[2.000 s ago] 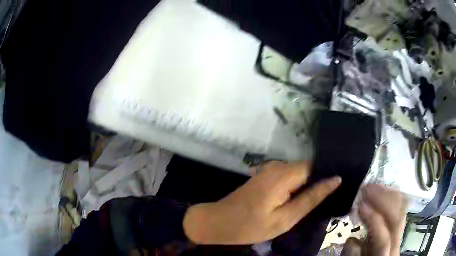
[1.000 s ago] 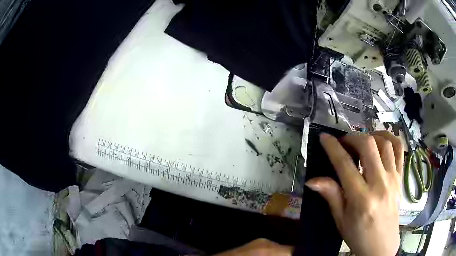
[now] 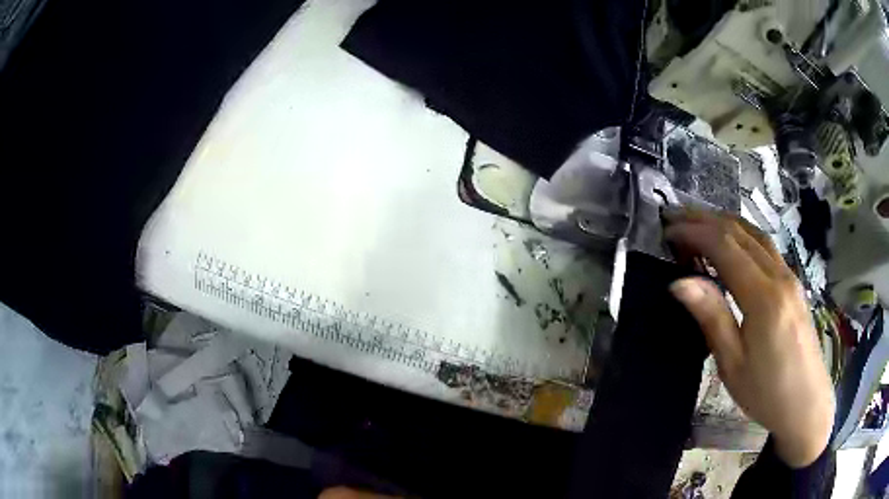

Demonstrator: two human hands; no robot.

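A black band strip (image 3: 643, 361) runs from the metal plate (image 3: 645, 219) beside the presser foot (image 3: 643, 141) down over the table's front edge. My right hand (image 3: 760, 336) is at the strip's upper right, fingers spread; its fingertips are by the plate and its thumb is near the strip's edge. No grip shows. A large black garment panel (image 3: 517, 78) lies behind and left of the foot. Only a small part of my left hand (image 3: 353, 494) shows at the bottom edge; its fingers are cut off.
The cream machine head (image 3: 726, 63) is at the upper right. More black cloth (image 3: 88, 156) hangs at the left. Pale scraps (image 3: 200, 390) lie below the front edge of the white table (image 3: 322, 185), which bears a printed ruler. Snips are partly hidden behind my right hand.
My right hand has moved right, off the middle of the strip to its edge by the plate. My left hand has moved left, mostly out of view. The view has shifted slightly.
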